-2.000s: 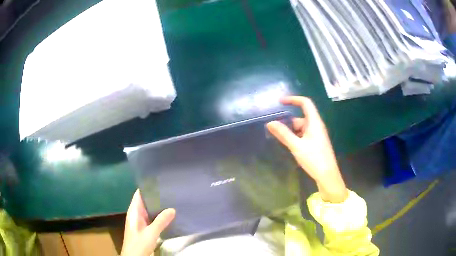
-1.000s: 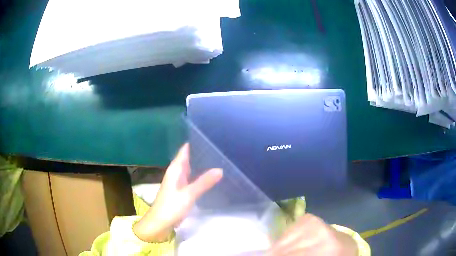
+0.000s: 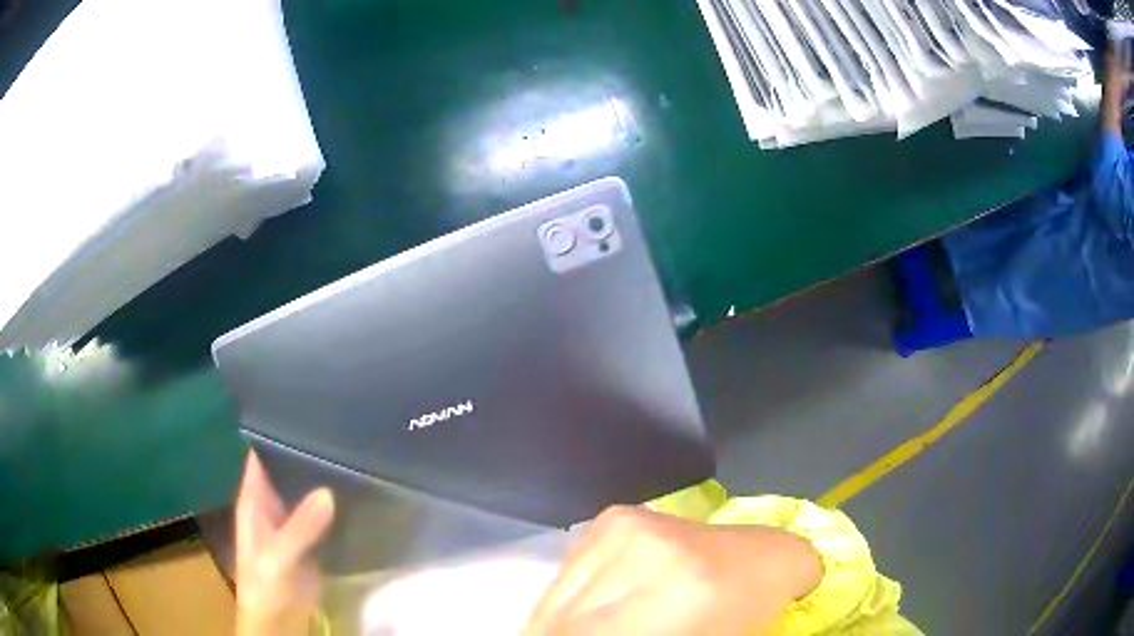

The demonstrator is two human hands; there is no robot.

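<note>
A grey tablet [image 3: 460,336] lies tilted, back up, over the bench's near edge, with "ADVAN" lettering and a camera bump at its upper right corner. A clear film [image 3: 386,509] covers its lower left part, with a diagonal edge running from the left side to the lower edge. My left hand [image 3: 284,540] holds the tablet's lower left side, thumb over the film; its other fingers are partly hidden. My right hand [image 3: 678,574] is closed at the film's lower right end; its fingertips are hidden. Whitish shiny material [image 3: 466,596] lies near my body.
A thick stack of white sleeves [image 3: 149,162] stands at left on the green bench [image 3: 410,174]. A fanned pile of white sleeves [image 3: 871,68] lies at upper right. A person in blue [image 3: 1045,267] is at far right. Cartons [image 3: 156,596] are below left.
Compared with one second ago, the tablet has tilted, its right side higher, and shows further left. The folded film edge lies flatter and lower. My right hand has moved from the lower right to the tablet's lower edge.
</note>
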